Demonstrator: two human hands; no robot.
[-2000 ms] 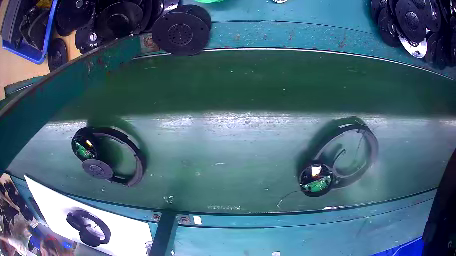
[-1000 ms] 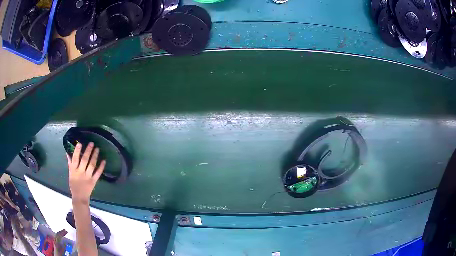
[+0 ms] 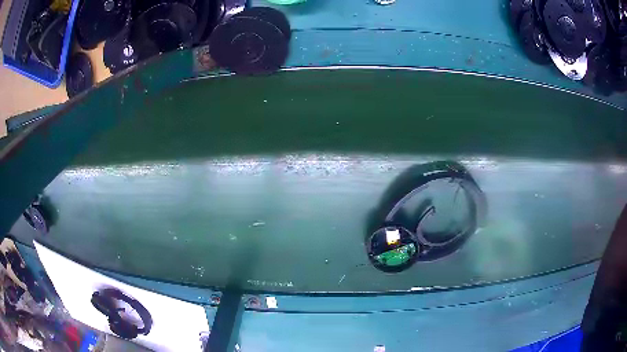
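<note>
A black headphone headset (image 3: 474,196) lies on the green conveyor belt, right of the middle. Its open round ear cup holds a green circuit board (image 3: 397,256) and a small white square (image 3: 392,236). Thin strands show inside the headband curve. Part of another dark headset (image 3: 36,216) lies at the belt's far left, partly hidden by the green rail. Neither my left hand nor my right hand is in view.
Black speaker plates (image 3: 249,47) overlap the belt's far edge; more are heaped at upper left and upper right (image 3: 567,27). A blue-rimmed tray (image 3: 60,69) stands upper left. A white sheet with a headphone picture (image 3: 69,282) lies lower left. A dark shape (image 3: 608,295) borders the right.
The right headset has slid left along the belt. Another person's hand came over the left headset; now that hand and headset are gone, and another headset shows at the far left.
</note>
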